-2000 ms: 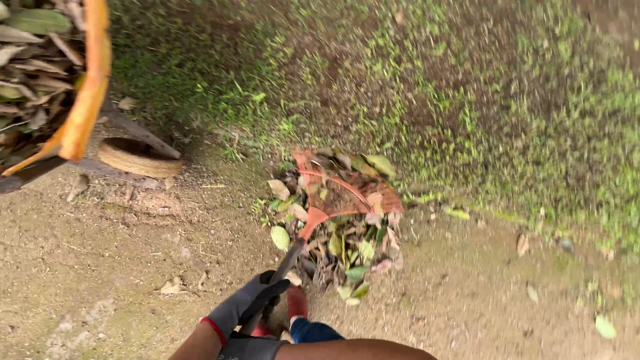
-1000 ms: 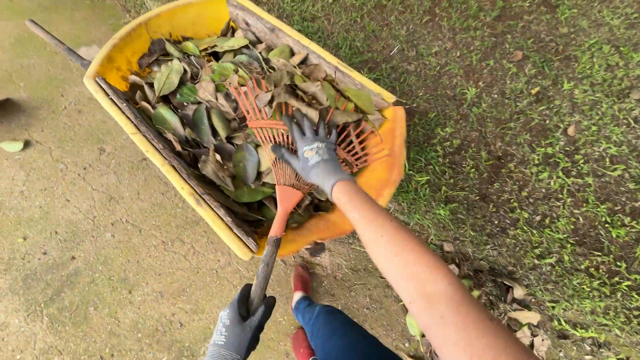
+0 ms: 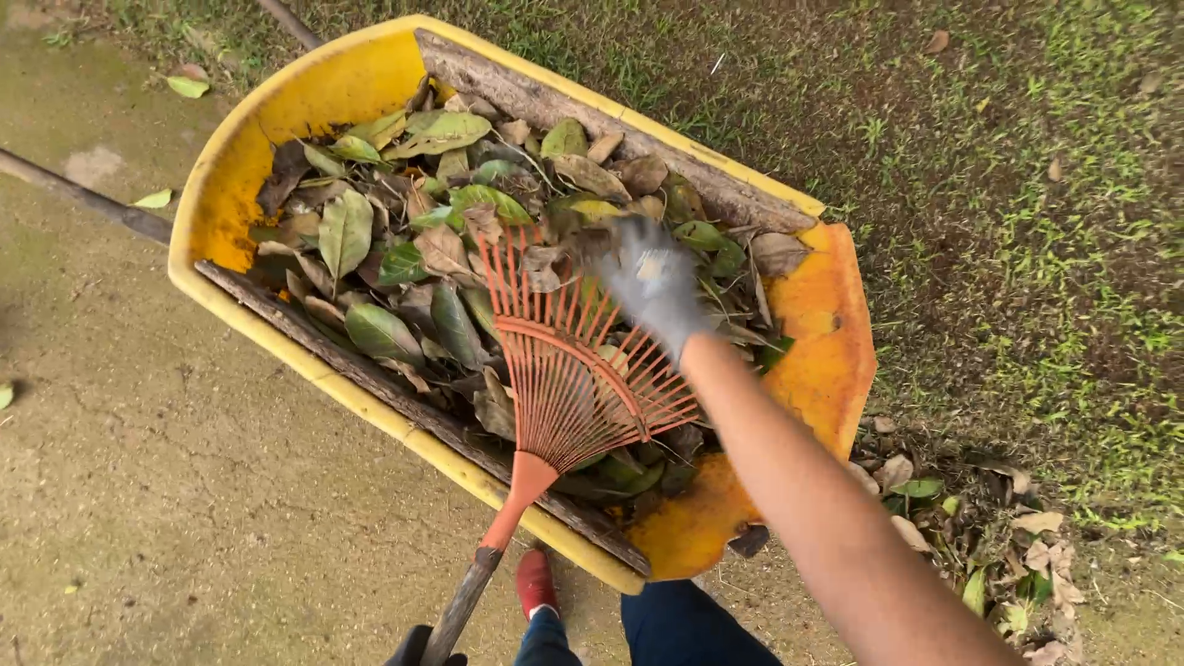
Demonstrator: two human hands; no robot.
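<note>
My left hand [image 3: 421, 647], in a dark glove at the bottom edge, is closed around the wooden handle of a leaf rake [image 3: 573, 370]. The rake's orange head lies over the leaves [image 3: 416, 194] in a yellow wheelbarrow tray [image 3: 217, 176]. My right hand [image 3: 652, 277], in a grey glove and blurred by motion, is over the leaves at the right side of the rake's tines. Its fingers are not clear, so I cannot tell if it holds leaves.
Wooden boards [image 3: 610, 120] line both long sides of the tray, and its handles [image 3: 88, 199] point left. A loose leaf pile [image 3: 1008, 546] lies on the ground at lower right. Grass [image 3: 999, 231] borders the bare soil. My red shoe [image 3: 536, 583] is just below the tray.
Two seconds ago the rake was over leaves on the ground; it is now over the tray. Since one second ago my right hand has moved off the rake head's middle toward the tine tips.
</note>
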